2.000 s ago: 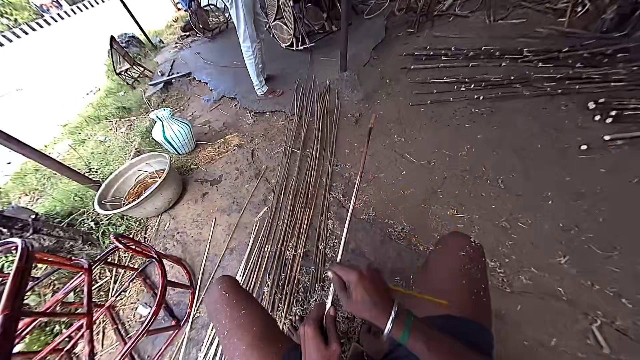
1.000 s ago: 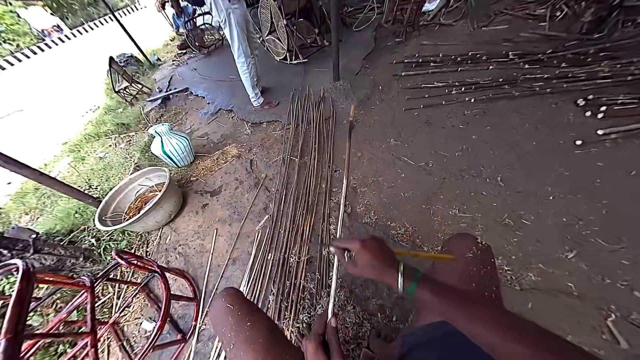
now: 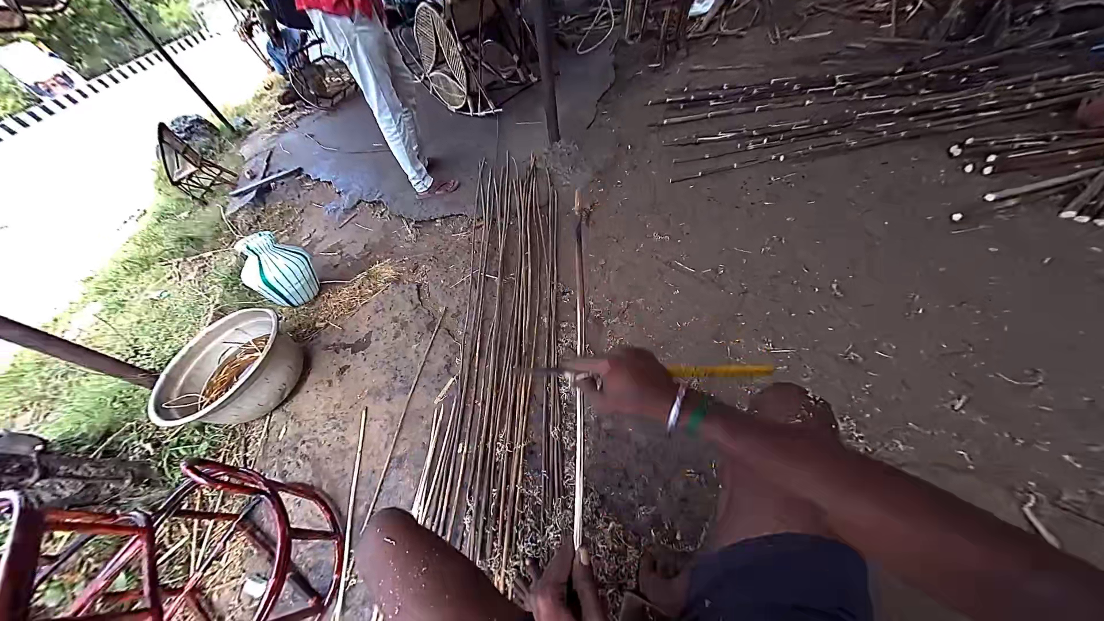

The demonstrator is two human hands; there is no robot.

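A long cane stick (image 3: pixel 580 293) points away from me, dark at its far part and pale nearer my body. Low in the view, between my knees, my left hand (image 3: pixel 556 591) grips its near end. My right hand (image 3: pixel 625 379) is closed around a knife with a yellow handle (image 3: pixel 724 371); the thin blade (image 3: pixel 552 371) points left across the stick. Pale shavings (image 3: pixel 617 552) lie around the near end. Just left of the stick, a bundle of long thin canes (image 3: pixel 509 328) lies on the ground.
At the left stand a basin (image 3: pixel 289 366) holding strips, a white-and-green striped pot (image 3: pixel 280 272) and red-brown cane frames (image 3: pixel 276 552). More sticks (image 3: pixel 819 108) lie at the upper right. A person (image 3: pixel 379 86) stands beyond the bundle, left of a post (image 3: pixel 546 78).
My right hand, with the yellow-handled knife, has moved away from my left hand and farther up the stick. My left hand stays at the near end.
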